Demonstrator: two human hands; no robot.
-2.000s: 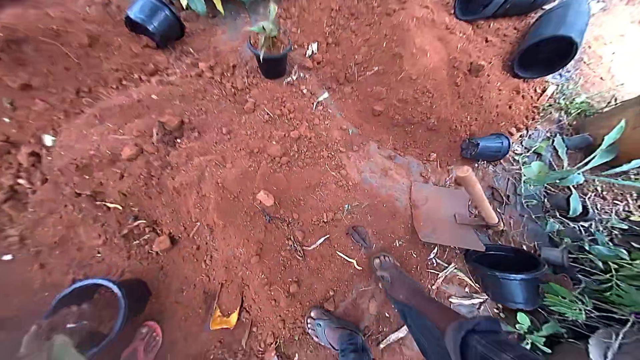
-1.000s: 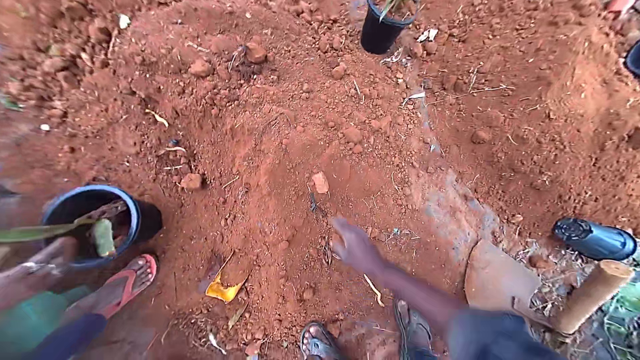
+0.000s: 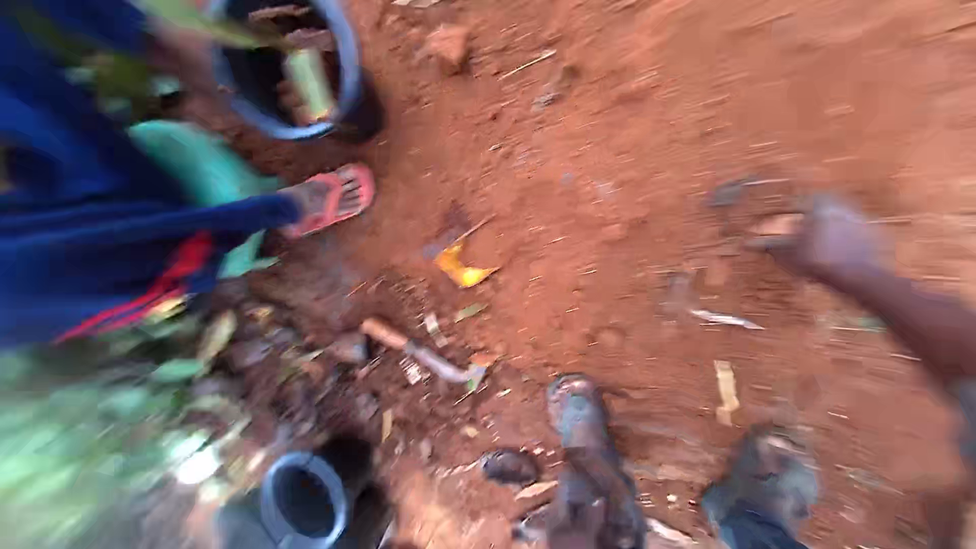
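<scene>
My right hand (image 3: 816,232) reaches in from the right edge, low over the red soil (image 3: 610,152). It is blurred, and whether it holds anything cannot be made out. A small dark thing (image 3: 728,192) lies on the soil just left of its fingers. My left hand is out of view. Near the lower middle a knife-like hand tool (image 3: 415,349) with a wooden handle and metal blade lies on the littered ground. A yellow leaf or peel (image 3: 461,268) rests above it.
At the upper left, a person in blue clothing (image 3: 152,229) and a red sandal (image 3: 332,200) is beside a black pot (image 3: 347,76) holding soil and plant matter. Another black pot (image 3: 343,496) stands lower left. Blurred greenery (image 3: 91,427) borders the left; my feet are at the bottom.
The view has swung strongly toward the left side, with blur. My right hand, absent two seconds ago, came into view over the soil. The hoe and potted plant have left the view.
</scene>
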